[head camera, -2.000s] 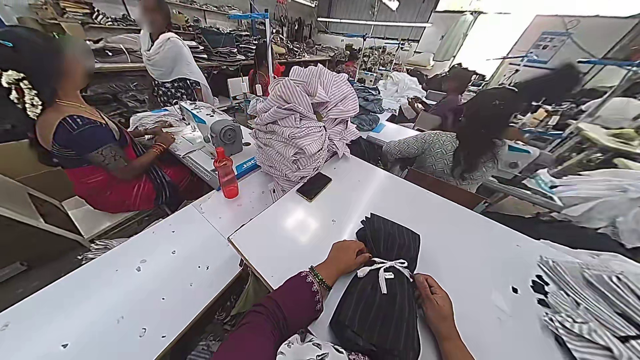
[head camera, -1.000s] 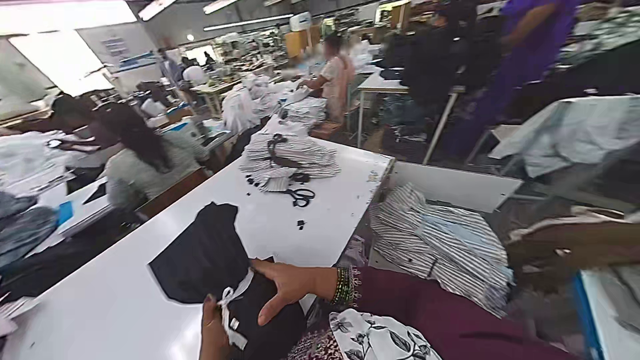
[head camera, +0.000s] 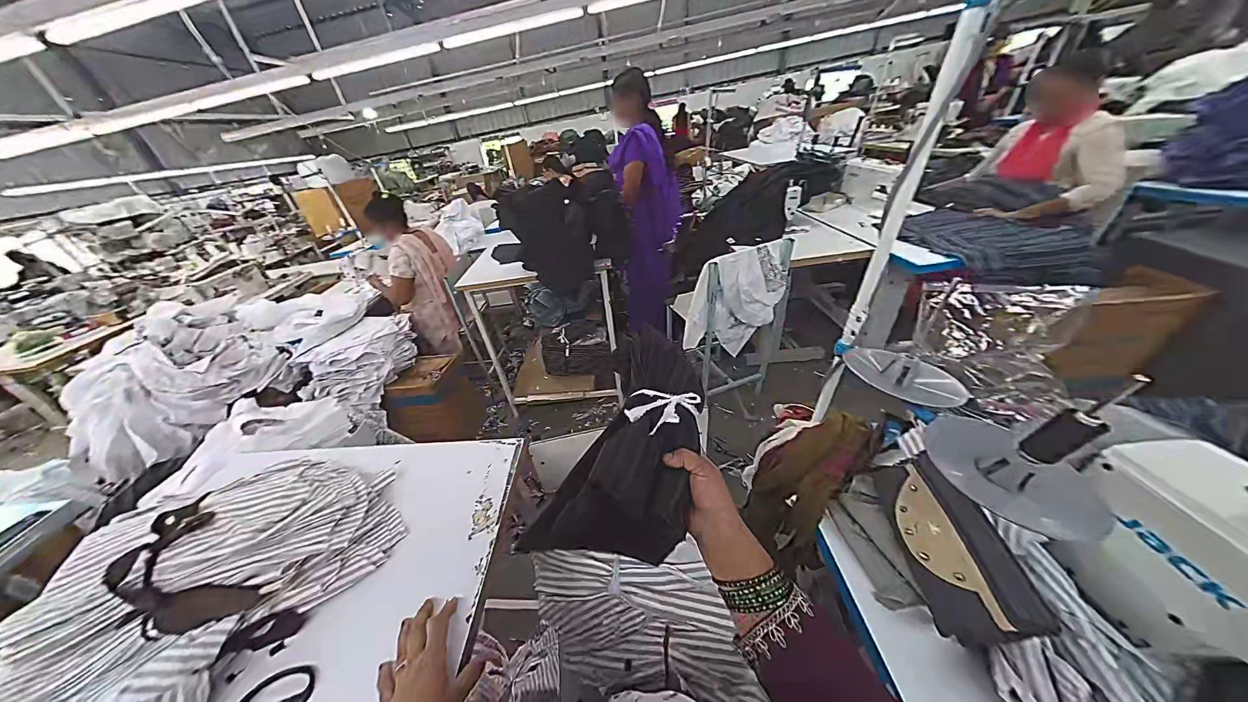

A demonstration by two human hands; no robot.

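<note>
My right hand [head camera: 707,502] grips a bundle of dark cloth [head camera: 619,478] by its right side. A white cloth strip [head camera: 665,408] is tied in a bow around the bundle near its upper part. The bundle is held up above striped grey and white cloth [head camera: 634,619] lying between the table and the sewing machine. My left hand [head camera: 424,653] rests with spread fingers on the near right edge of the white table [head camera: 429,507], holding nothing. Left of it lie striped garments [head camera: 292,517] with a dark cloth strip [head camera: 146,575] on top, and part of the black scissors [head camera: 283,682].
At the right stands a white sewing machine [head camera: 1160,526] with thread stands and a dark bag [head camera: 965,556] beside it. A slanted white pole [head camera: 902,195] rises behind. White garments are heaped at the left near a seated person [head camera: 419,273]. Another person [head camera: 643,205] stands farther back.
The view has swung far to the right. The tied bundle, earlier on the white table between both hands, is now lifted past the table's edge in my right hand. My left hand has let go of it.
</note>
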